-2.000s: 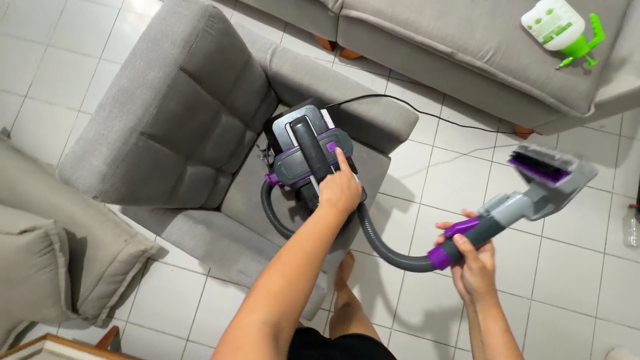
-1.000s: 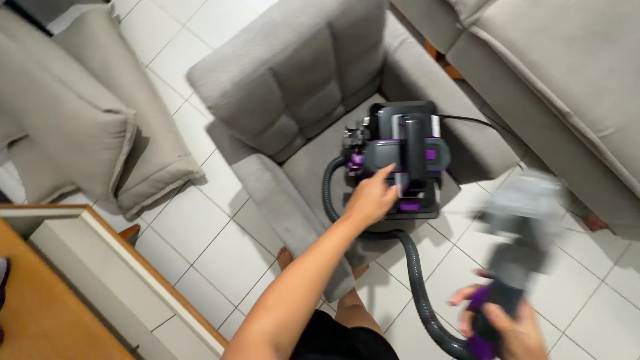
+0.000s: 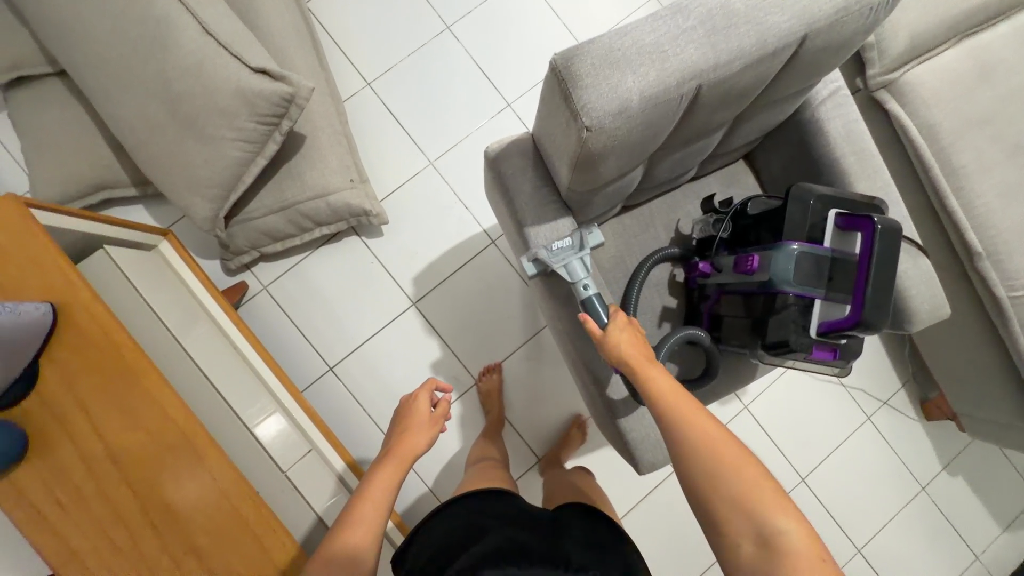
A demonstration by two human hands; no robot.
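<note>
My right hand (image 3: 626,340) grips the dark handle of a grey upholstery nozzle (image 3: 566,254). The nozzle's wide head rests on or just over the near armrest of a grey armchair (image 3: 512,180). A black and purple portable upholstery cleaner (image 3: 788,276) stands on the chair's seat, and its ribbed hose (image 3: 642,280) loops beside my right hand. My left hand (image 3: 420,416) hangs over the tiled floor with its fingers loosely curled and nothing seen in it. The lower end of the handle is hidden behind my right hand and forearm.
A grey sofa (image 3: 960,160) stands at the right, behind the armchair. Beige cushions (image 3: 172,104) lie on the floor at the upper left. A wooden cabinet (image 3: 120,432) with an open white drawer (image 3: 216,352) fills the lower left. My bare feet are on the tiles.
The nozzle, held out over the floor at the right before, is now at the armchair's near armrest. My left hand has left the cleaner's top. The view has swung left.
</note>
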